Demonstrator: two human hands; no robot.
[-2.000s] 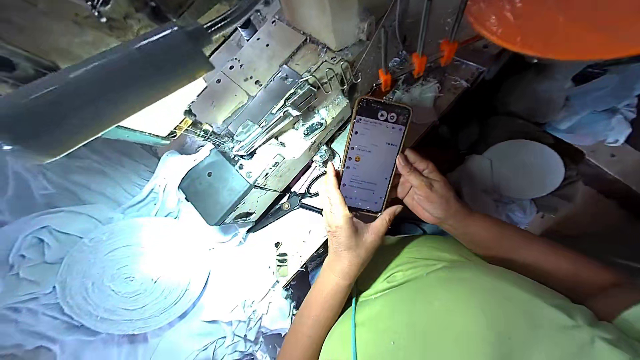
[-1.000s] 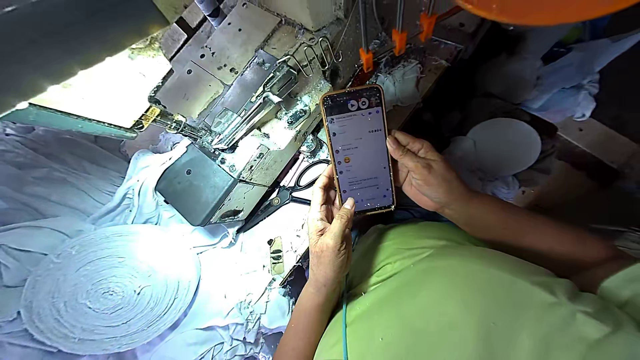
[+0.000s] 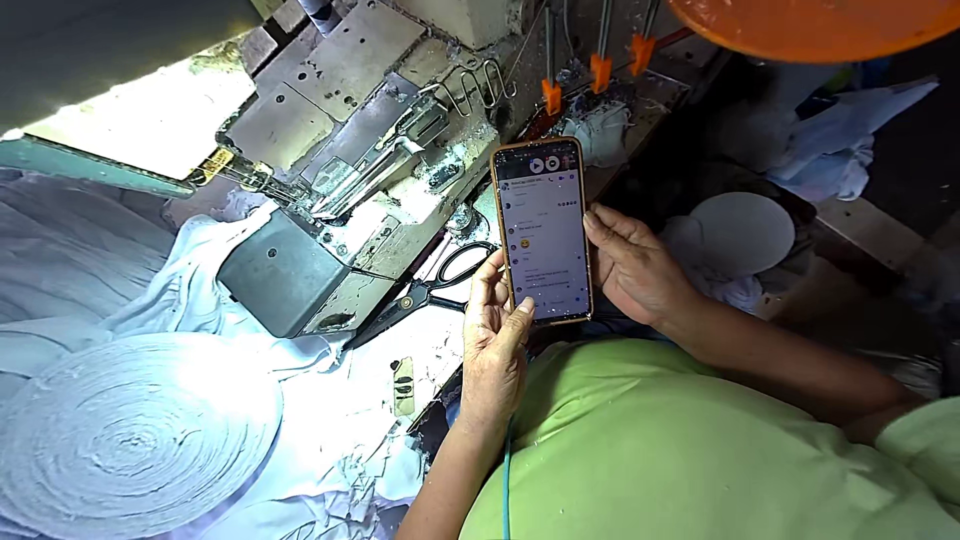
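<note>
A smartphone in an orange-brown case is upright in front of my body, its lit screen showing a chat page with writing. My left hand grips its lower left side, the thumb lying over the bottom corner. At the phone's right edge, my right hand touches the side with its fingertips; its palm is partly turned up. Black-handled fabric shears lie just left of the phone, one handle loop near my left fingers. Beyond them stands an industrial sewing machine with lint on its metal bed.
A large coil of pale fabric strip lies at the lower left on loose pale cloth. Orange clips on metal rods stand behind the phone. An orange disc-like object overhangs the upper right. A white round object is lower down at right.
My left thumb has moved onto the phone's lower front, where two seconds ago it was beside the left edge. The phone stays held. The view has shifted slightly.
</note>
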